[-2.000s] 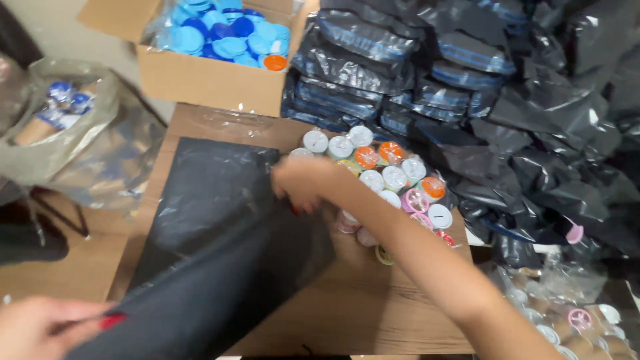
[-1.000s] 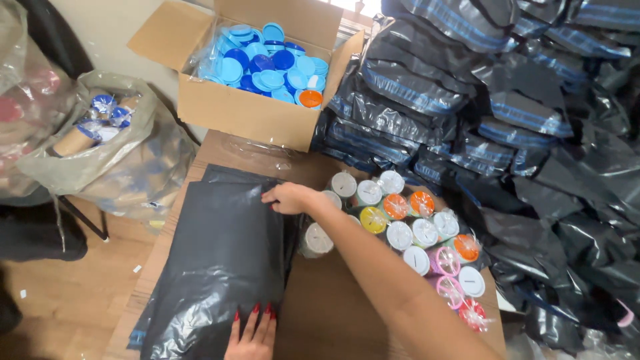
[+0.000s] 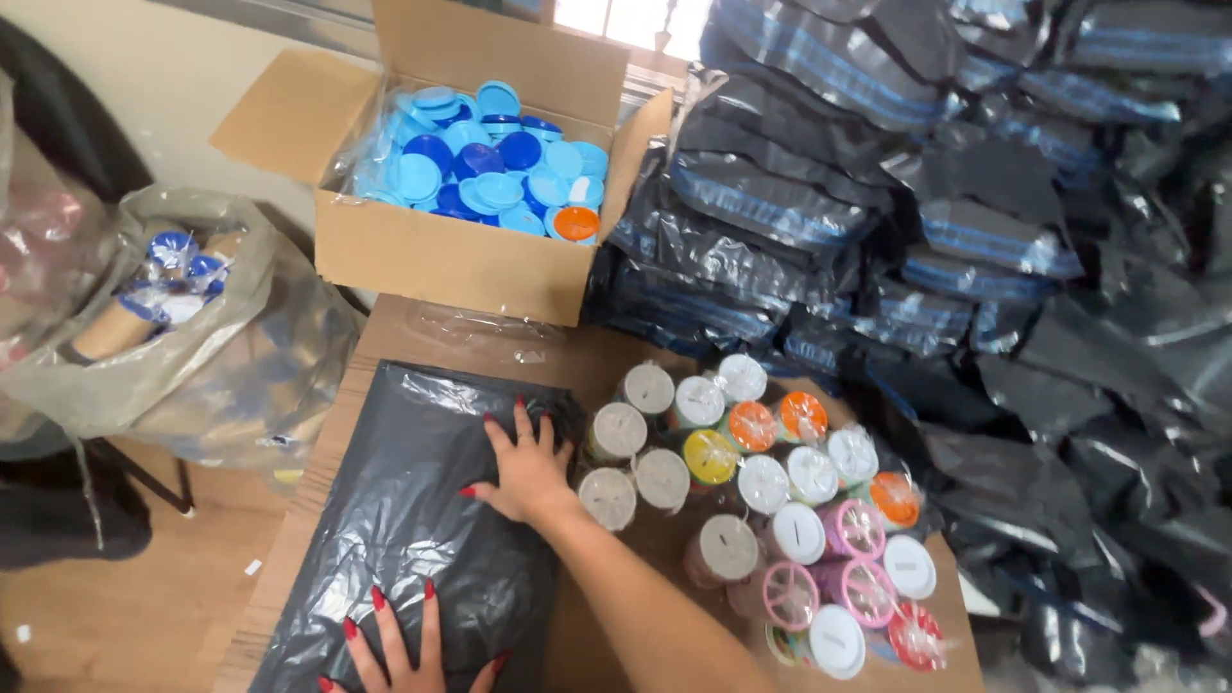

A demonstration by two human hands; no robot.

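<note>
A black plastic bag [image 3: 433, 520] lies flat on the wooden table [image 3: 322, 462], its lower end cut off by the frame. My right hand [image 3: 529, 472] rests palm down on its upper right part, fingers spread, holding nothing. Lower down, my left hand [image 3: 399, 650] presses flat on the same bag with its fingers apart; its wrist is out of frame. Just right of my right hand stand several plastic-wrapped cylindrical containers with white, orange, yellow and pink lids, such as one with a yellow lid [image 3: 710, 456]. Some white lids have a slot.
Behind the bag stands an open cardboard box [image 3: 452, 260] of blue lids [image 3: 496, 188] with an orange one on top. Stacked black plastic packages [image 3: 789, 212] crowd the right side. At left, a translucent sack [image 3: 260, 385] holds wrapped cardboard tubes with blue ends.
The black bag was lifted and slanted two seconds ago; it now lies flat. My right hand has let go of its upper edge and spread open on it.
</note>
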